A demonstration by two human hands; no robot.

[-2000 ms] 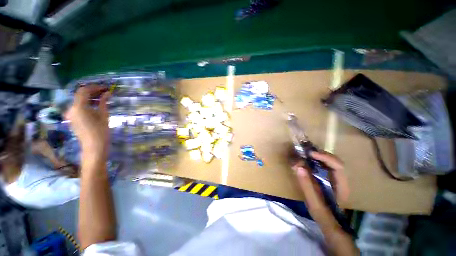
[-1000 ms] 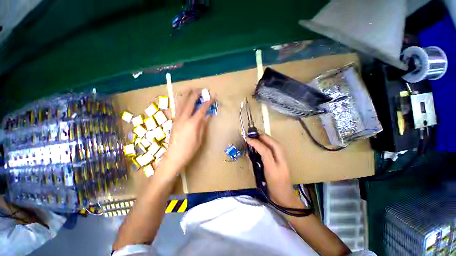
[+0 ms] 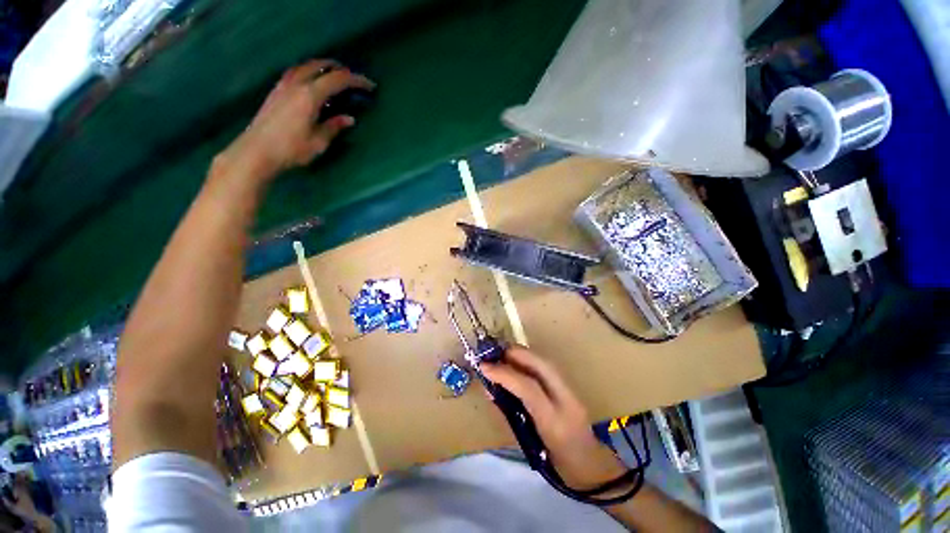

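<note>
My left hand (image 3: 299, 117) reaches far over the green bench, its fingers curled around a small dark bundle (image 3: 349, 102). My right hand (image 3: 540, 401) holds a soldering iron (image 3: 513, 408) by its black handle, with the metal tips pointing up and away over the brown board. A loose pile of white, yellow-edged battery cells (image 3: 297, 364) lies at the left. A pile of blue circuit boards (image 3: 383, 307) lies right of it. A smaller blue group (image 3: 453, 377) lies just left of the iron.
A black fan (image 3: 526, 259) and a grey box of silvery scraps (image 3: 729, 273) stand right of the iron. A pale funnel-shaped hood (image 3: 646, 89) hangs above. A solder reel (image 3: 833, 120) and black station (image 3: 771, 234) stand far right. Blister trays (image 3: 73, 416) are at the left.
My left hand has moved from the blue circuit board pile up and away to the dark bundle. My right hand still holds the iron. The view has shifted and turned.
</note>
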